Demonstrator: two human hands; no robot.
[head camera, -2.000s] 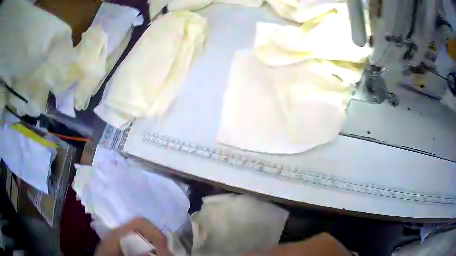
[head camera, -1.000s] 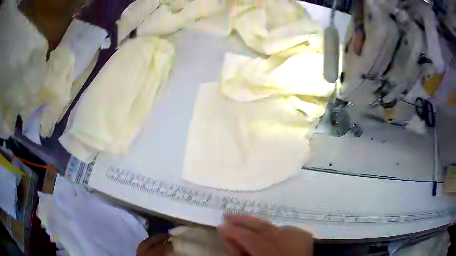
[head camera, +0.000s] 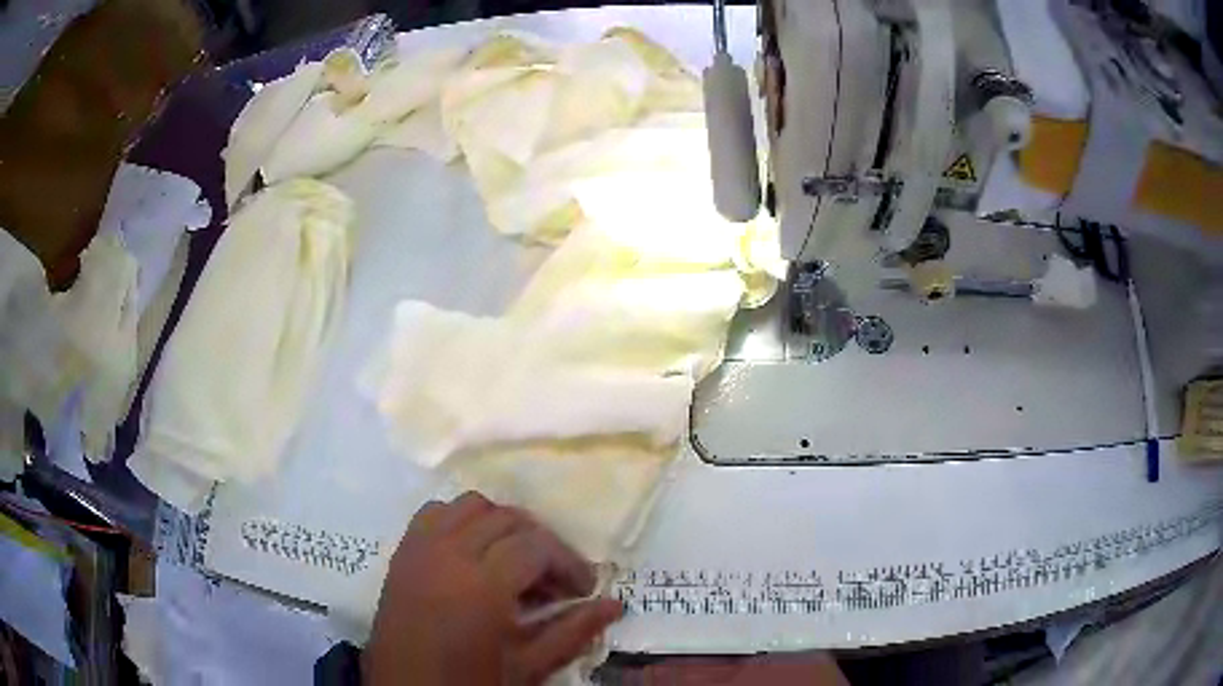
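My left hand (head camera: 483, 596) is at the table's front edge, its thumb and fingers closed on the edge of a cream garment piece (head camera: 563, 382). A narrow off-white edge shows between the fingers. The piece lies on the table and runs up to the presser foot (head camera: 818, 322) at its right. My right hand (head camera: 731, 669) is mostly cut off by the bottom edge, to the right of my left hand; its fingers and anything in them are hidden.
Folded cream pieces (head camera: 248, 335) lie on the table's left. More cream cloth (head camera: 537, 121) is heaped behind. The machine head (head camera: 858, 121) stands at right; black-handled scissors (head camera: 1093, 248), a white pen (head camera: 1144, 362) and paper tickets (head camera: 1203, 418) lie beyond. White cloth (head camera: 242, 643) hangs at lower left.
The view has shifted right towards the machine. My left hand has come up from the bottom edge onto the cloth, which is now bunched and pulled towards me. My right hand has dropped mostly out of view.
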